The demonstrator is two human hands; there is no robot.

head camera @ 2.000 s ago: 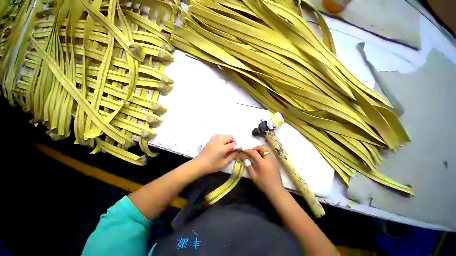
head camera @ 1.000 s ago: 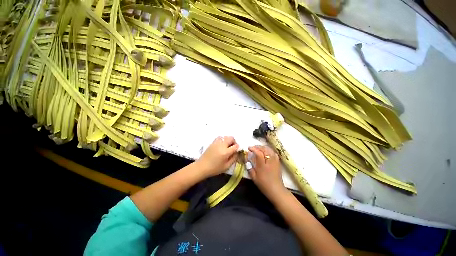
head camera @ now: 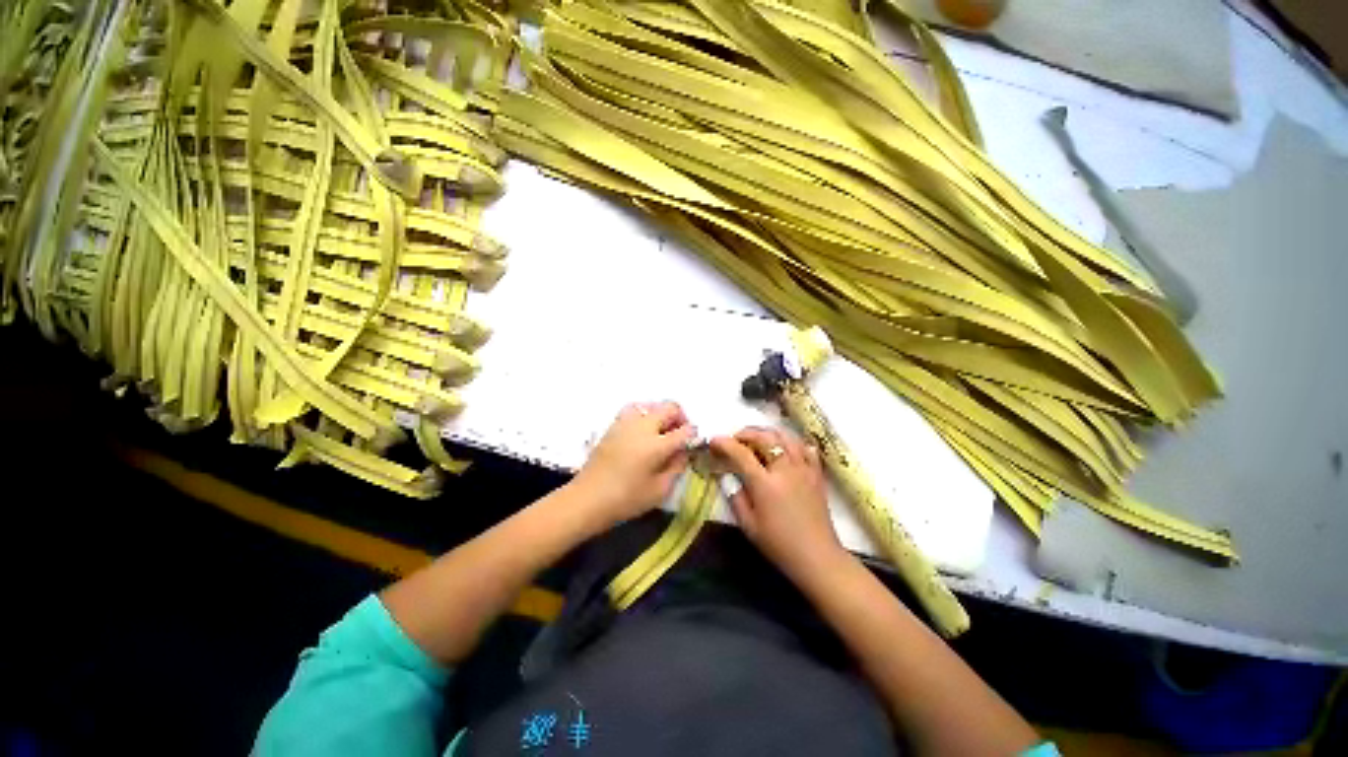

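Note:
A narrow yellow strap point(head camera: 664, 550) hangs from between my hands over the table's near edge into my lap. My left hand point(head camera: 645, 453) pinches the strap's end from the left side. My right hand point(head camera: 775, 488) holds the same end from the right, with fingers bent and a ring showing. The fingers partly hide the strap's tip. The hands are nearly touching at the near edge of the white work board point(head camera: 599, 318). A thick pale-yellow stick, perhaps a glue brush point(head camera: 872, 510), lies just right of my right hand, its black clotted head pointing away from me.
A crossed strap stack point(head camera: 296, 281) lies at the left. A loose strap pile point(head camera: 887, 252) runs diagonally from the upper middle to the right. A grey sheet point(head camera: 1242, 370) lies at the right, and an amber thing point(head camera: 971, 12) is cut off by the top edge.
My fingers shift slightly on the strap end, and the right fingers lie closer over it than one second ago. The strap stays held between both hands.

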